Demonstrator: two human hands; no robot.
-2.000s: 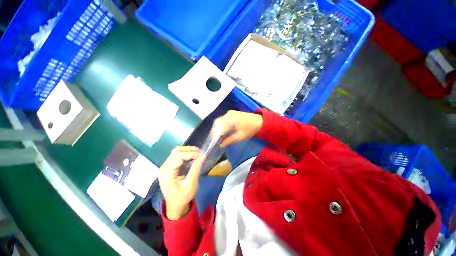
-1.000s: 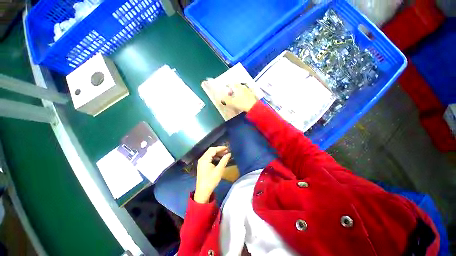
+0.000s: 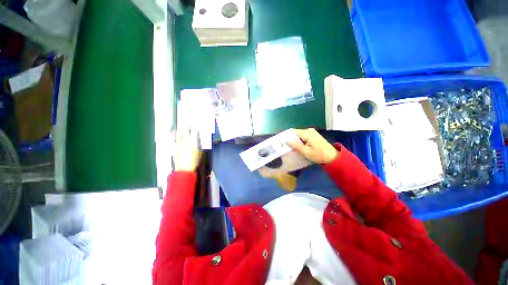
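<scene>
My right hand (image 3: 314,146) holds a white punched card (image 3: 268,150) by its right end, tilted over my lap; its large hole shows. My left hand (image 3: 186,149) lies with fingers extended at the near end of the white leaflet stack (image 3: 195,111); glare hides whether a leaflet is gripped. Dark printed cards (image 3: 231,96) lie right of that stack, with a white card (image 3: 234,122) at their near end. Clear plastic bags (image 3: 284,72) lie mid-bench. A pile of punched cards (image 3: 352,94) overhangs the bench edge by the crate.
A thick punched-card stack (image 3: 223,36) stands far on the bench. At right are a blue bin (image 3: 418,36) and a blue crate (image 3: 406,89) with a carton of white packets (image 3: 409,145) and glittering metal parts (image 3: 468,133). White stacks (image 3: 106,234) lie lower left.
The camera view has rotated. My right hand has taken a punched card from the pile by the crate and brought it over my lap. My left hand has moved from the lap to the leaflet stack.
</scene>
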